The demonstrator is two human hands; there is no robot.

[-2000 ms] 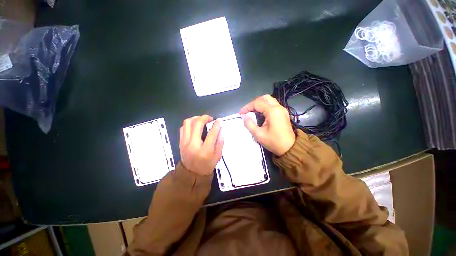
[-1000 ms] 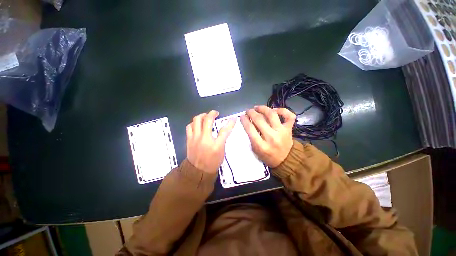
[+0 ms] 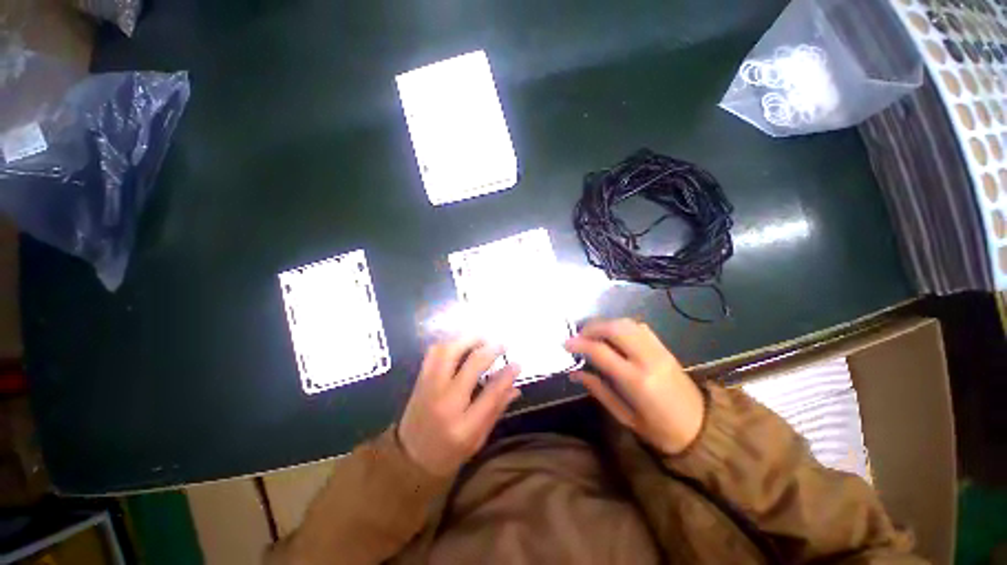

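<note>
A white cover plate (image 3: 513, 292) lies on the dark table in front of me, washed out by glare. My left hand (image 3: 455, 400) has its fingertips on the plate's lower left corner. My right hand (image 3: 635, 381) has its thumb and fingers at the lower right corner and edge. A thin dark seal line shows near the plate's lower right edge; the rest is hidden by fingers and glare. The plate lies flat. A coil of black seals (image 3: 593, 226) lies right of it, touched by neither hand.
A separate cover (image 3: 335, 322) lies at left, a stack of covers (image 3: 458, 130) farther back. A clear bin (image 3: 845, 94) with white rings and a stack of sheets (image 3: 939, 210) stand at right. A plastic bag (image 3: 94, 155) lies far left. A carton (image 3: 908, 397) of white covers is lower right.
Both hands have moved from the plate's upper edge down to its lower corners, uncovering the upper part. The view has shifted slightly.
</note>
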